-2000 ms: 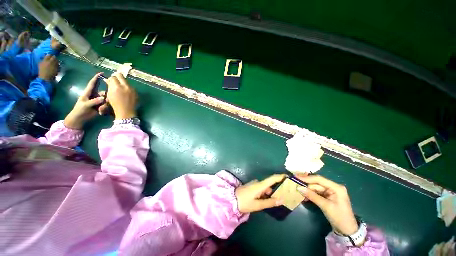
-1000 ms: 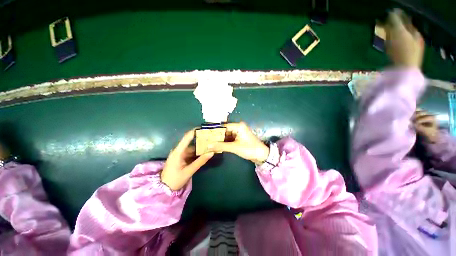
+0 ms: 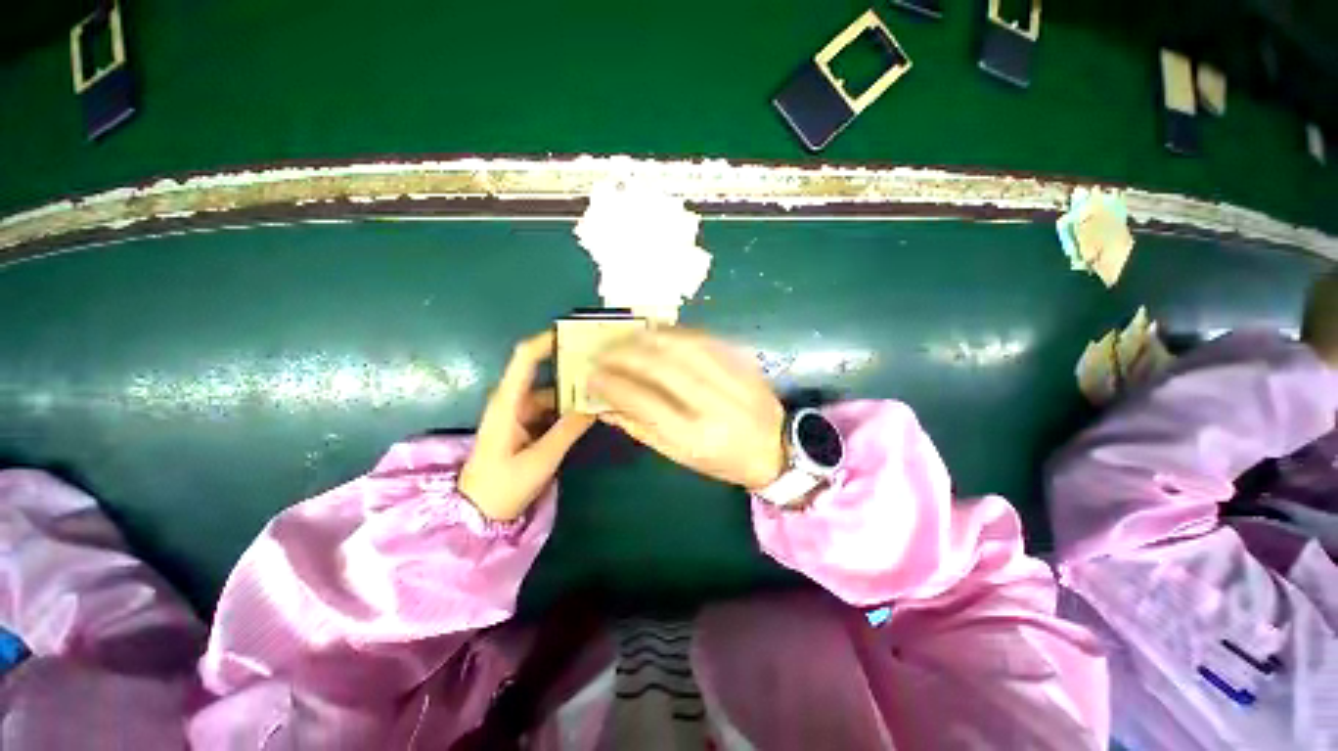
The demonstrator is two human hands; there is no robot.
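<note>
A small dark housing with a tan square sheet over its face (image 3: 575, 355) is held upright in front of me, its dark end at the top. My left hand (image 3: 517, 433) grips it from the left and below. My right hand (image 3: 690, 404), with a round dark-faced watch at the wrist, lies over the right part of the sheet. Its fingertips are blurred, and I cannot tell if they hold the sheet. A pile of white sheets (image 3: 646, 247) lies just beyond the housing, against the edge strip.
The worn edge strip (image 3: 426, 187) curves between bench and green belt. Housings with window frames (image 3: 844, 81) lie on the belt, one at the far left (image 3: 103, 74). Tan and pale blue-green sheets (image 3: 1098, 235) lie at the right, near a neighbour's pink sleeve (image 3: 1203, 418).
My view has turned down and onto my hands. My right hand has moved from the housing's right edge over the sheet, back of the hand up. The right-hand neighbour's arm has drawn back from the belt.
</note>
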